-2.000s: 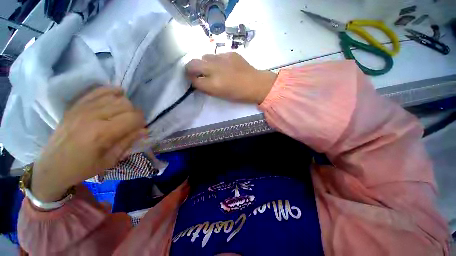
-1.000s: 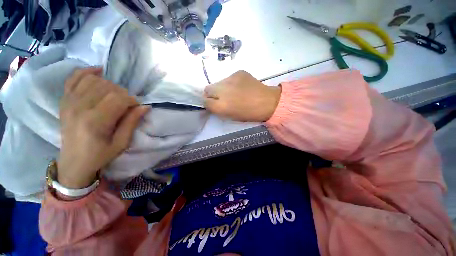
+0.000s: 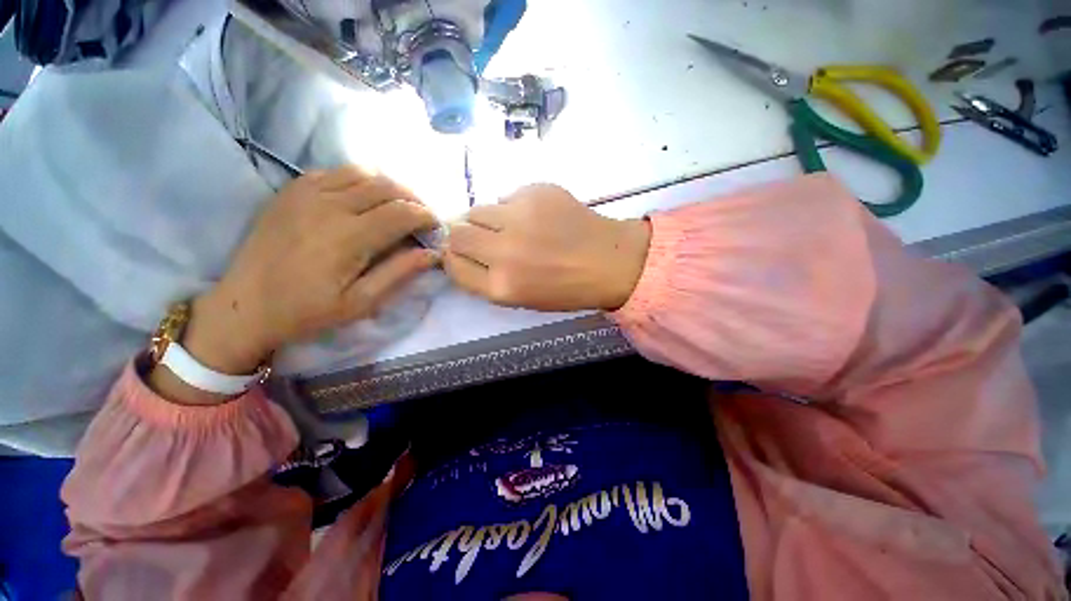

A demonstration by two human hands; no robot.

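A large pale grey-white garment (image 3: 94,223) lies bunched at the left, under and around my left hand. A thin dark seam line (image 3: 264,159) runs across it to my left hand. My left hand (image 3: 335,252) and my right hand (image 3: 534,249) meet fingertip to fingertip, pinching the garment's edge in front of the needle area. A thread (image 3: 469,176) hangs down just above the fingers. The presser foot (image 3: 526,103) and the blue-grey round part (image 3: 446,96) of the sewing machine are above the hands. The pinched edge is mostly hidden by the fingers.
Shears (image 3: 822,88) with yellow and green handles lie right of the needle area. Thread snips (image 3: 1008,121) and small dark flat pieces (image 3: 961,68) lie farther right. A ruler-marked strip (image 3: 517,356) runs along the table's front edge. Dark cloth (image 3: 76,26) is piled at the upper left.
My left hand has moved right along the garment and now meets my right hand. The dark line stretched between the hands is now covered. My right hand has moved slightly left since one second ago.
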